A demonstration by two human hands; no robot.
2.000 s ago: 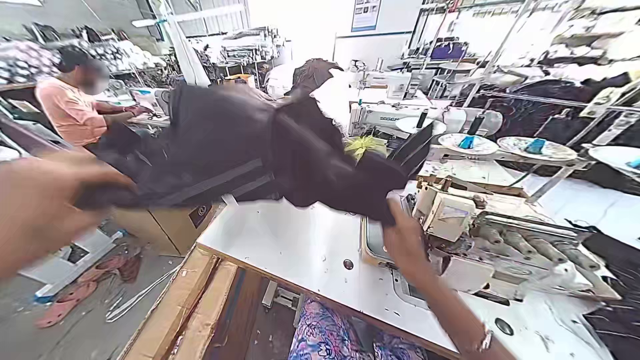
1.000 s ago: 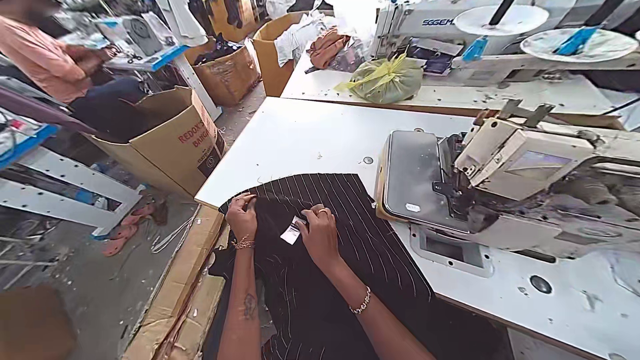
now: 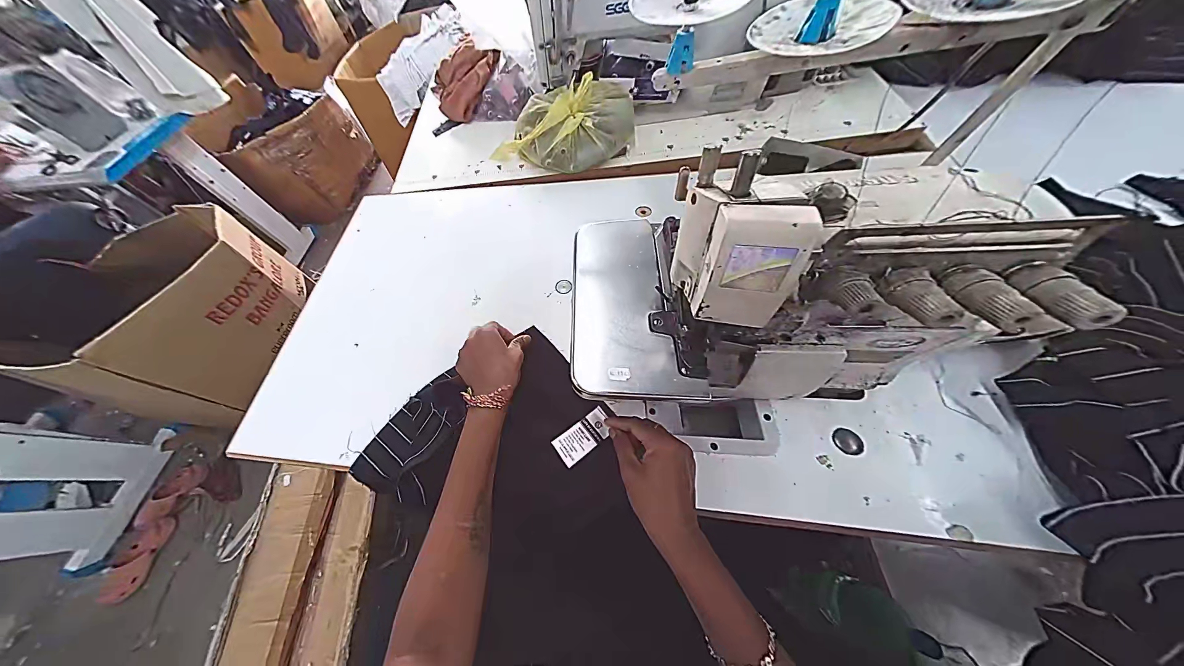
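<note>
A black cloth garment (image 3: 573,536) hangs over the front edge of the white table, its top corner lying left of the machine plate. My left hand (image 3: 490,359) is closed on the cloth near that corner. Striped black cloth (image 3: 407,439) lies beneath and to the left of it. My right hand (image 3: 655,467) pinches the garment's right edge beside a white care label (image 3: 581,437), which bears print. Just beyond the right hand stands an overlock sewing machine (image 3: 754,264) with a metal plate (image 3: 618,314).
Striped dark cloth pieces (image 3: 1110,416) are heaped at the right. A tied yellow plastic bag (image 3: 578,125) sits on the table behind. An open cardboard box (image 3: 176,324) stands left of the white table (image 3: 416,250). Pink clogs (image 3: 139,555) lie on the floor.
The garment was held up in the air, then lay on the table with its striped side showing; now mostly plain black cloth shows. The right hand has moved to the garment's right edge by the label.
</note>
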